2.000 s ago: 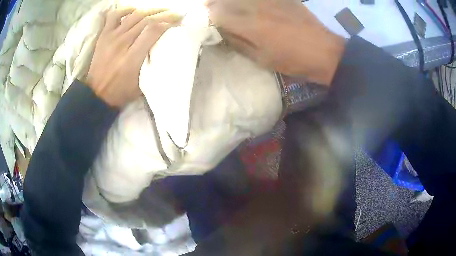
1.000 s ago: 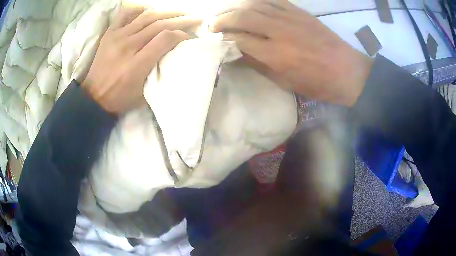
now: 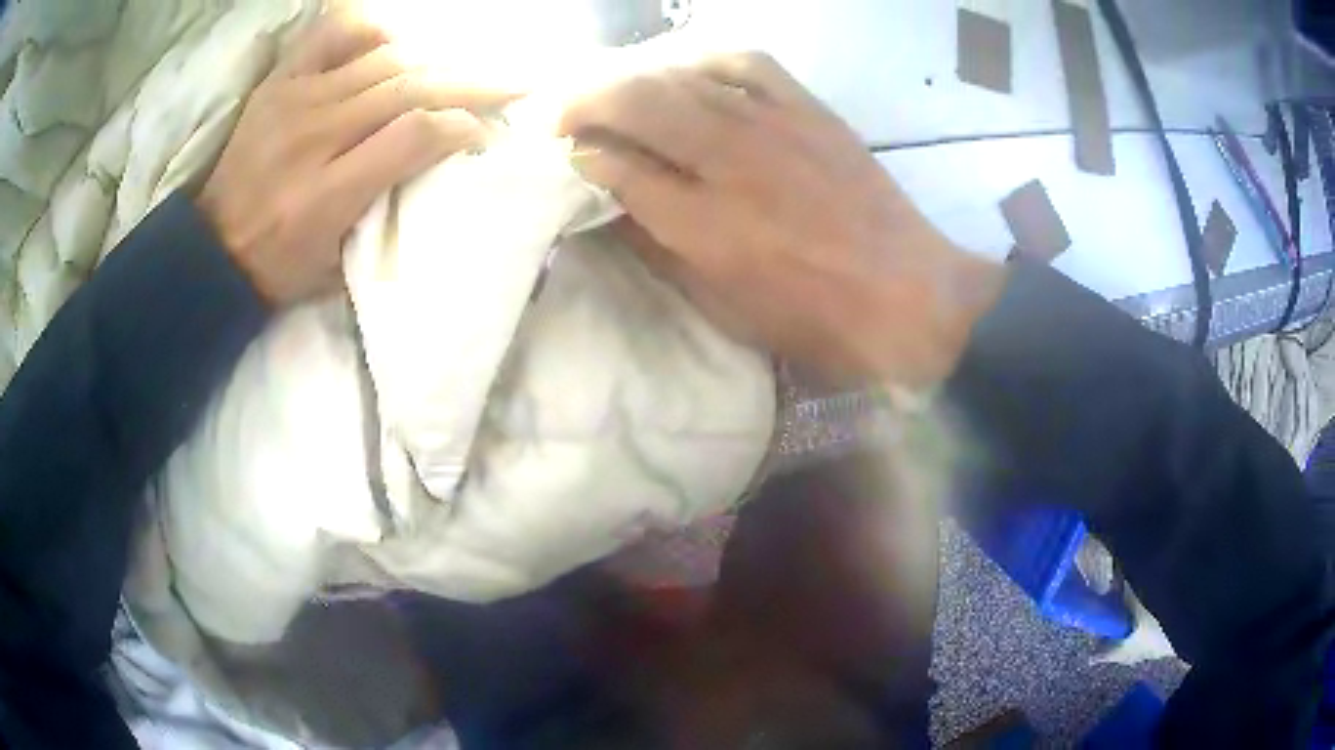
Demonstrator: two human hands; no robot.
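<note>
A quilted cream jacket body (image 3: 73, 147) fills the upper left. A smooth cream panel (image 3: 630, 425) bulges over the front edge, with a pointed cream flap (image 3: 439, 315) hanging over it, edged by dark lines. My left hand (image 3: 344, 161) lies on the cloth, fingers towards the bright spot, fingertips partly lost in glare. My right hand (image 3: 761, 198) has its bent fingers on a cloth edge at the flap's top, close to the left fingertips. The needle area is hidden by glare and hands.
The white table top (image 3: 908, 191) has grey-brown patches (image 3: 1037, 220) stuck on it. A dark cable (image 3: 1157, 132) crosses at upper right. A measuring strip (image 3: 1157, 315) runs along the front edge. A blue bin (image 3: 1069, 579) stands below on the speckled floor (image 3: 996, 659).
The view has shifted, showing more table at upper right. Both hands and the flap sit further left in the picture. Both hands stay at the cloth.
</note>
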